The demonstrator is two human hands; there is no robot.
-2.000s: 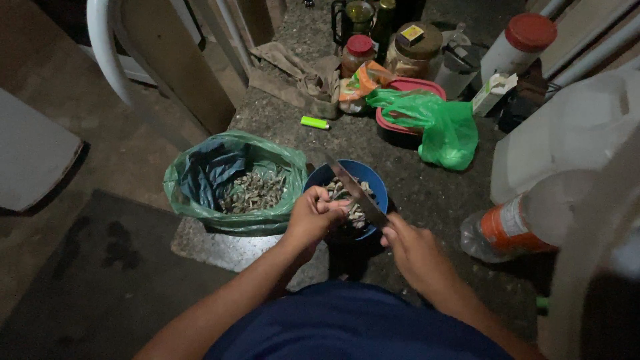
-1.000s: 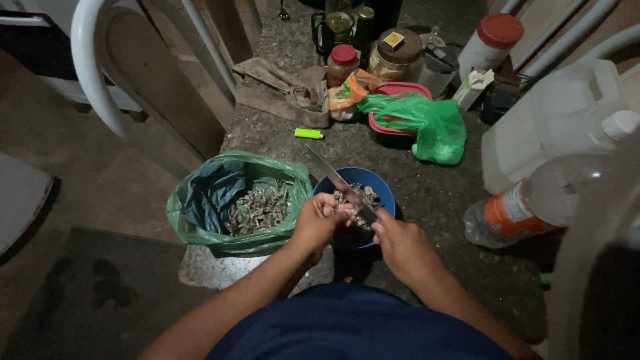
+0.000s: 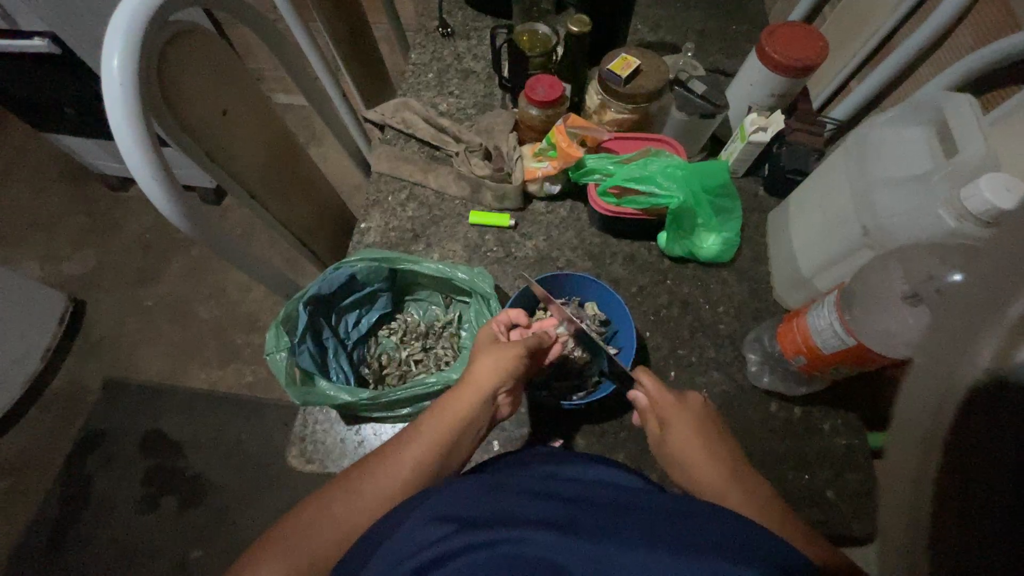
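Observation:
My right hand (image 3: 672,408) grips the dark handle of a kitchen knife (image 3: 572,322), whose blade slants up and left across a blue bowl (image 3: 628,320). Over the bowl's left side, my left hand (image 3: 516,348) pinches a small pale piece close to the blade; what the piece is cannot be made out. Inside the bowl lie small greyish pieces (image 3: 596,316), perhaps small fish or shrimp. Left of the bowl, an open green plastic bag (image 3: 480,280) holds many similar small pieces (image 3: 416,340).
A green lighter (image 3: 490,219) lies beyond the bowl. Behind it are a brown cloth (image 3: 448,180), jars, and a red-rimmed container (image 3: 596,204) under a green bag (image 3: 708,216). A plastic bottle (image 3: 824,336) and a large jug (image 3: 864,192) stand at right, a chair (image 3: 120,104) at left.
The knife's angle over the bowl has shifted slightly, and my hands remain close together there. The bag, lighter and containers stay in place.

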